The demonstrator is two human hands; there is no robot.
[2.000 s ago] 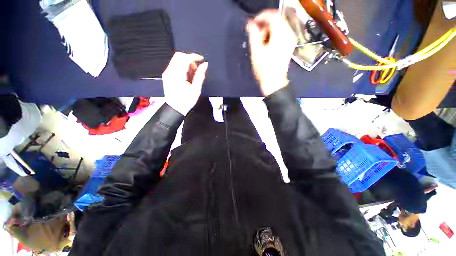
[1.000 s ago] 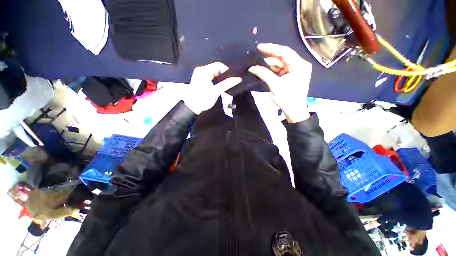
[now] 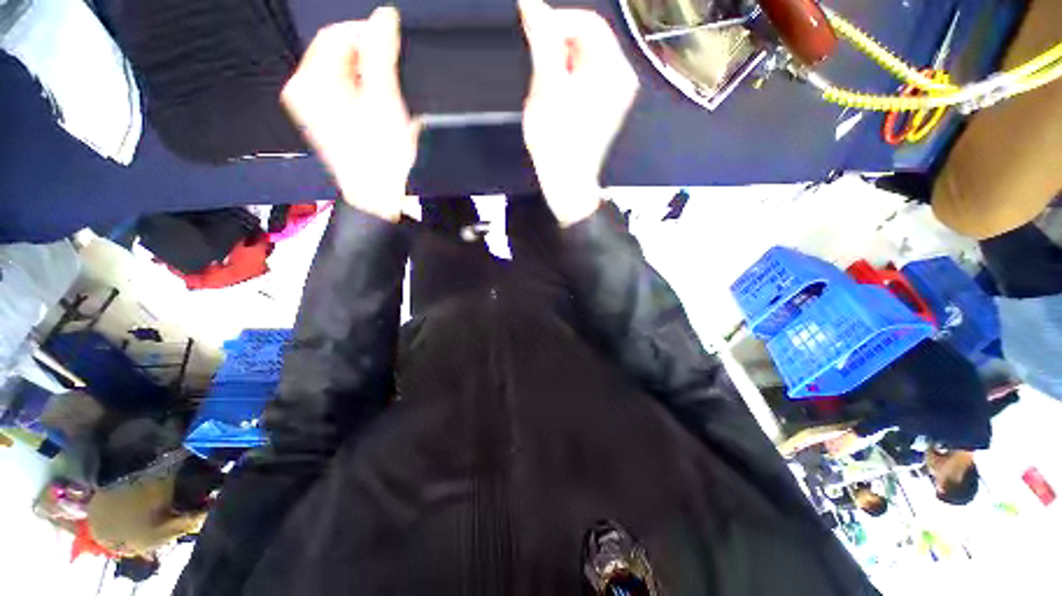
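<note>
A small black fabric piece (image 3: 464, 70) is stretched flat between my two hands over the navy table cover, with a thin pale line along its near edge. My left hand (image 3: 359, 111) holds its left side and my right hand (image 3: 573, 105) holds its right side. The stack of black cut pieces (image 3: 210, 76) lies to the left of my left hand. The steam iron (image 3: 696, 47) rests to the right of my right hand, partly cut off by the top edge of the picture.
White pieces (image 3: 82, 82) lie at the far left. Yellow lines (image 3: 868, 103) run from the iron to the right, past orange-and-yellow loops (image 3: 918, 111). A brown roll (image 3: 1002, 151) is at the table's right end. Blue crates (image 3: 841, 338) stand below the table, with people beyond.
Both hands have moved forward over the table and spread the black piece flat between them. A second ago it was bunched near the table's front edge.
</note>
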